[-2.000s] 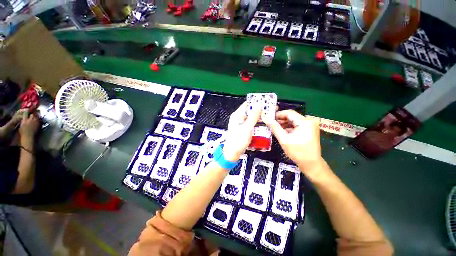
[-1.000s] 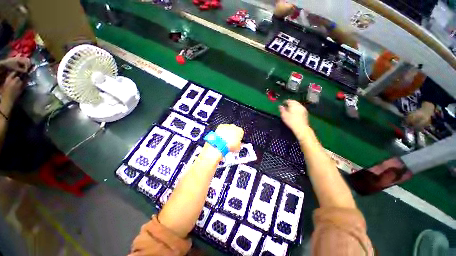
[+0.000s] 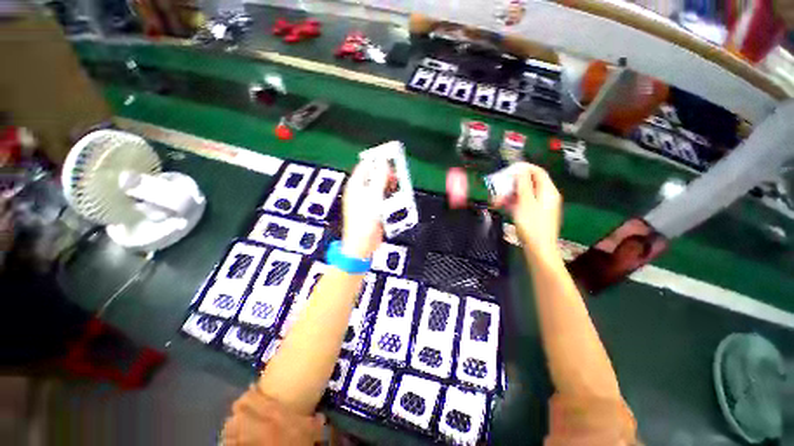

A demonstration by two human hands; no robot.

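Note:
My left hand holds a long pale panel tilted up above the black parts tray. Something red shows at the panel's opening by my fingers. My right hand holds a small silver-white piece at the fingertips, above the belt edge; its details are blurred. A red part shows between my hands, blurred; I cannot tell what it rests on. Long panels and short panels lie in the tray's pockets.
A white desk fan stands left of the tray. The green conveyor belt carries several part-built units. A phone leans by the post at right. A greenish fan is at far right, a second tray beyond the belt.
My left hand has lifted a long panel from the tray. My right hand has drawn back from the belt area with a small piece in its fingers. The view has shifted.

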